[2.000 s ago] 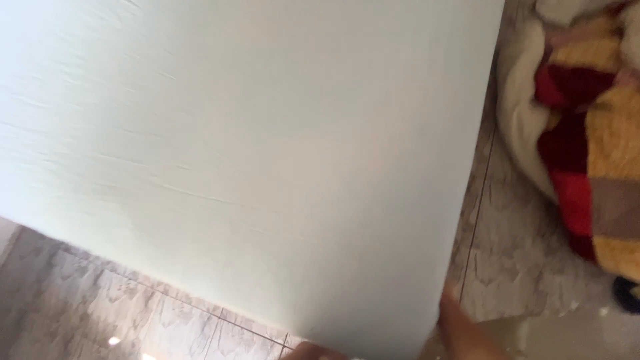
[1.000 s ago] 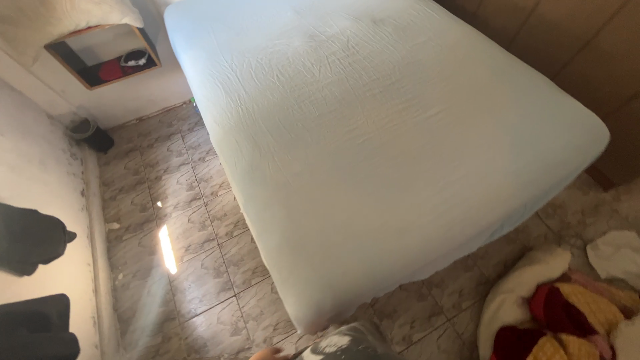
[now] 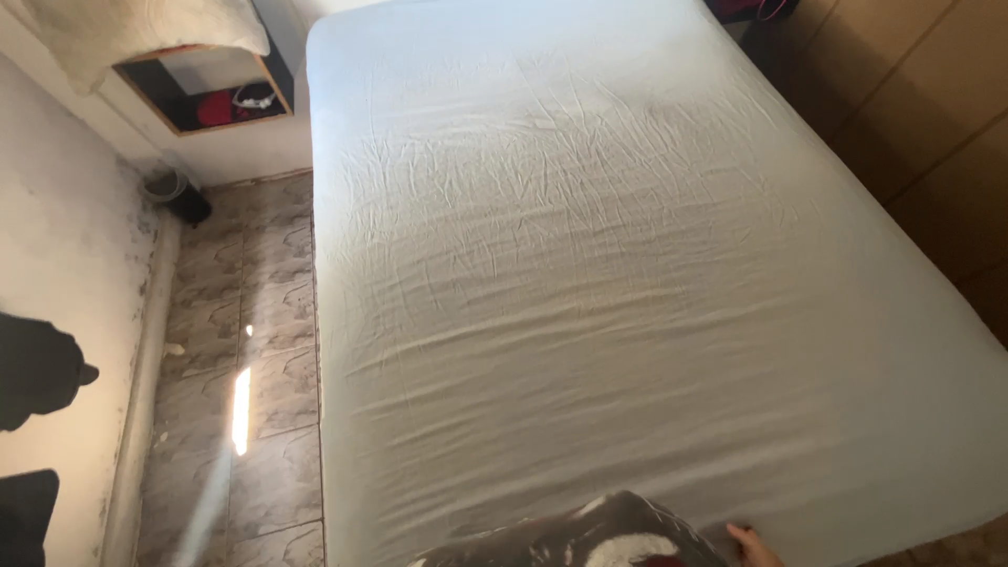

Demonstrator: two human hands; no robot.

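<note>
A pale fitted sheet (image 3: 598, 315) covers the mattress of a bed, with fine wrinkles across its middle and long soft folds nearer me. At the bottom edge of the view, my right hand (image 3: 754, 545) touches the sheet near the foot of the bed; only part of it shows, and whether it pinches the cloth is unclear. Dark printed clothing (image 3: 583, 535) on my body shows beside that hand, to its left. My left hand is out of the frame.
Left of the bed runs a tiled floor (image 3: 276, 409) with a bright sun patch. A dark waste bin (image 3: 177, 197) stands by the wall, near a wall-mounted box shelf (image 3: 236, 122) holding small items. Whitish fabric (image 3: 165, 31) hangs above the shelf. Brown panelling (image 3: 929, 126) borders the right side.
The view has moved a lot, from close over the sheet to along the bed. Long folds now cross the near part of the sheet, which looked smoother one second ago.
</note>
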